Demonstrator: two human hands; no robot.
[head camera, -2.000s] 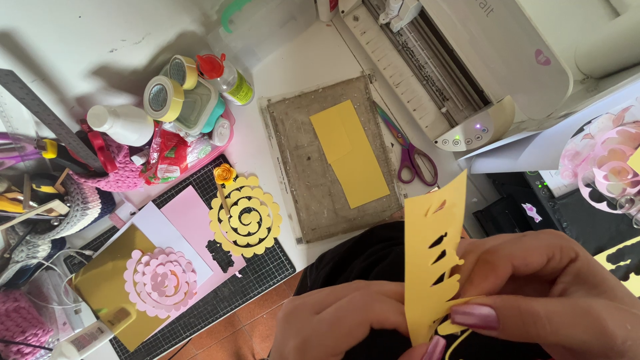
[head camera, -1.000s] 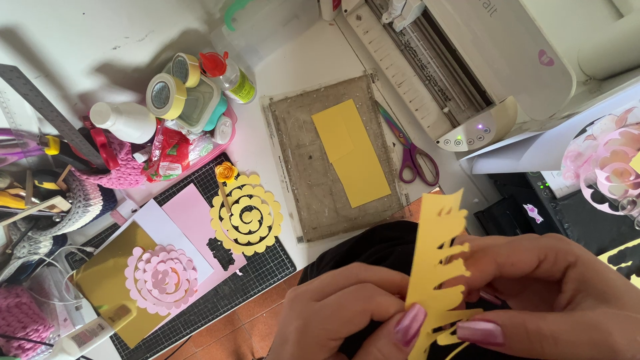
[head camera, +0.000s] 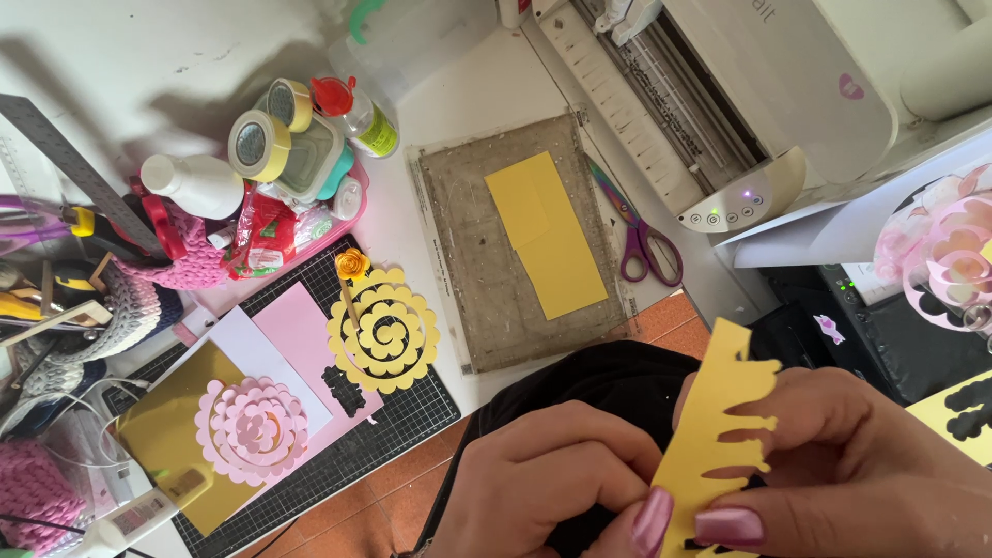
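A strip of yellow cardstock with cut-out shapes along its right edge is held upright in front of my lap. My left hand pinches its lower part between thumb and fingers. On the cut side, my right hand grips the same strip, thumb in front and fingers behind. The strip's lower end runs out of view. A yellow scalloped paper spiral and a pink one lie on the left, with a small orange rolled paper flower by the yellow one.
Yellow card pieces lie on a worn cutting mat. Purple-handled scissors rest beside a white cutting machine. At left are a black gridded mat, gold card, tape rolls and a white bottle.
Two seconds ago the strip's cut-outs looked closed along the edge; now that edge is jagged and open. The strip has tilted to the right at its top, still between both hands.
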